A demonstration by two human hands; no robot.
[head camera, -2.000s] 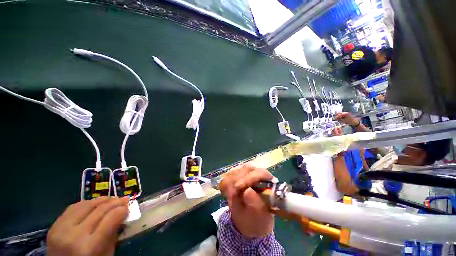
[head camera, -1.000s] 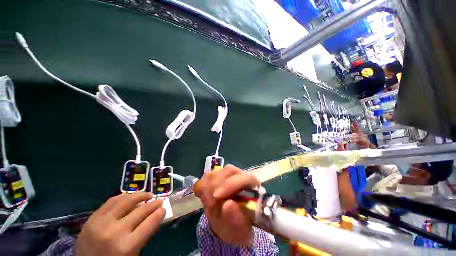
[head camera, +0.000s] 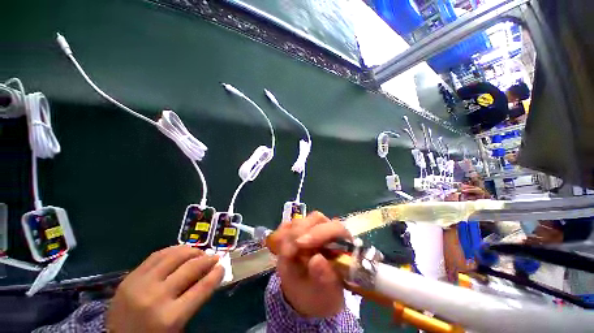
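Note:
My right hand (head camera: pixel 309 263) is shut on the glue gun's handle, and the white hose (head camera: pixel 430 293) runs from it to the right. The gun's nozzle (head camera: pixel 251 231) points left, with its tip at the open power adapter (head camera: pixel 226 232). A second open adapter (head camera: pixel 197 226) stands close beside it on the left. Both show dark insides with yellow blocks. My left hand (head camera: pixel 168 289) lies flat in front of them, fingertips at a white flap (head camera: pixel 226 266); whether it grips anything is hidden. A third adapter (head camera: pixel 295 210) is partly behind my right hand.
Another open adapter (head camera: pixel 49 234) lies at the left on the green belt (head camera: pixel 130 169). Coiled white cords extend across the belt. A glue-stained rail (head camera: pixel 378 218) runs along the near edge. More adapters and other people are at the right.
The adapters first shifted right in view, and more appeared at the left. My right hand brought the nozzle to the adapter. My left hand stays in front of the adapters.

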